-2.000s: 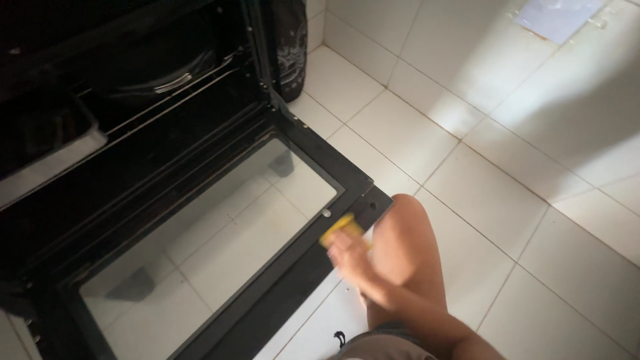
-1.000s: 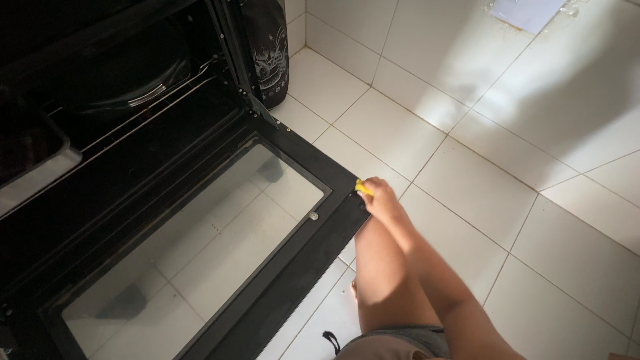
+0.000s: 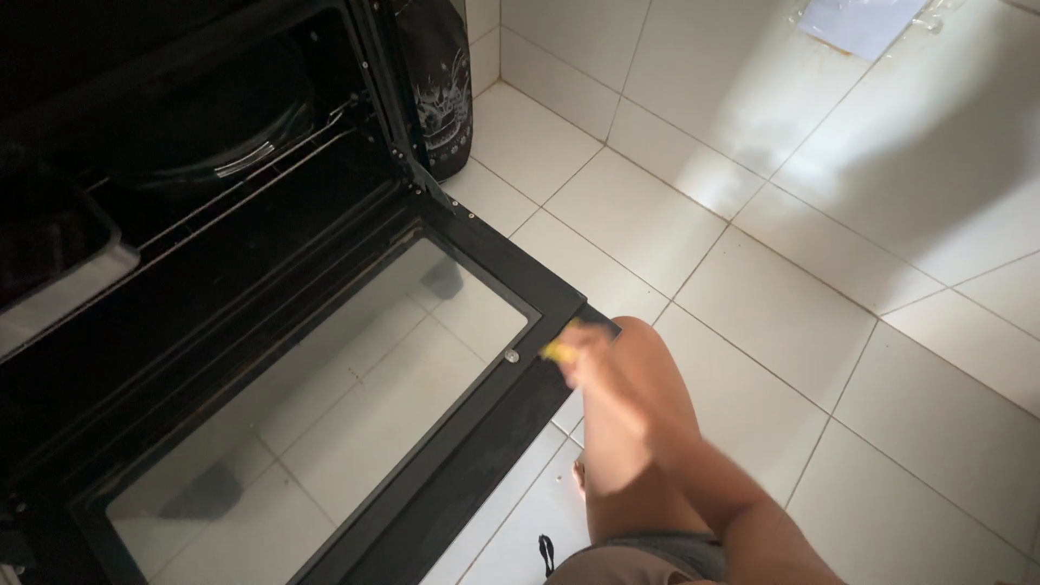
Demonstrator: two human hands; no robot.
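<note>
An oven door hangs folded down, its glass window showing floor tiles through it. At the door's outer corner, on the black frame, is my right hand, blurred, with its fingers closed on a yellow sponge or cloth. Most of the yellow thing is hidden by the fingers. A small round knob-like fitting lies just left of the hand. My left hand is outside the view.
Inside the dark oven are a wire rack, a metal-rimmed tray and a round glass dish. A black patterned cover or bag stands behind the door hinge. My bent leg is beside the door corner; tiled walls rise beyond.
My right hand has moved from the tip of the door's outer corner, where it was one second ago, back onto the front frame with the yellow thing still in it.
</note>
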